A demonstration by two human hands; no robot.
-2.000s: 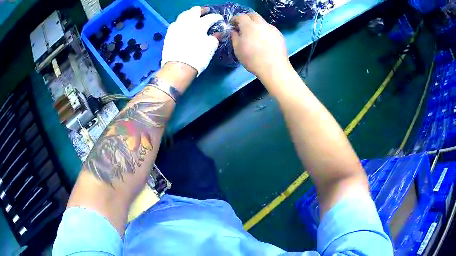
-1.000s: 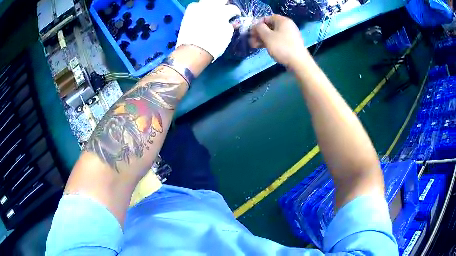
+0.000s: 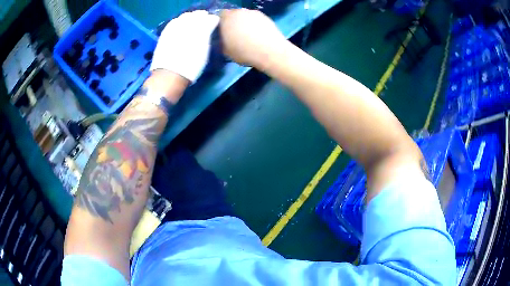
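Note:
My left hand (image 3: 187, 46), in a white glove, and my bare right hand (image 3: 246, 34) are close together at the top of the view, over the bench edge. The dark plastic bag (image 3: 222, 66) shows only in part between and below them. My hands hide most of it, and their fingertips are turned away, so the exact grip is hidden. The blue bin (image 3: 130, 91) stands left of my gloved hand, with loose small black round parts (image 3: 107, 60) in it.
The scuffed metal fixture (image 3: 51, 120) lies left of the bin, blurred. Black tray rows (image 3: 25, 223) are at the far left. A cream pad (image 3: 144, 232) lies by my left forearm. Blue wrapped crates (image 3: 348, 209) stand at the lower right beside the yellow floor line (image 3: 305, 192).
The view has shifted, and both hands appear further left. My right hand has moved in beside my gloved hand, from apart from it one second ago. The bag is now more hidden.

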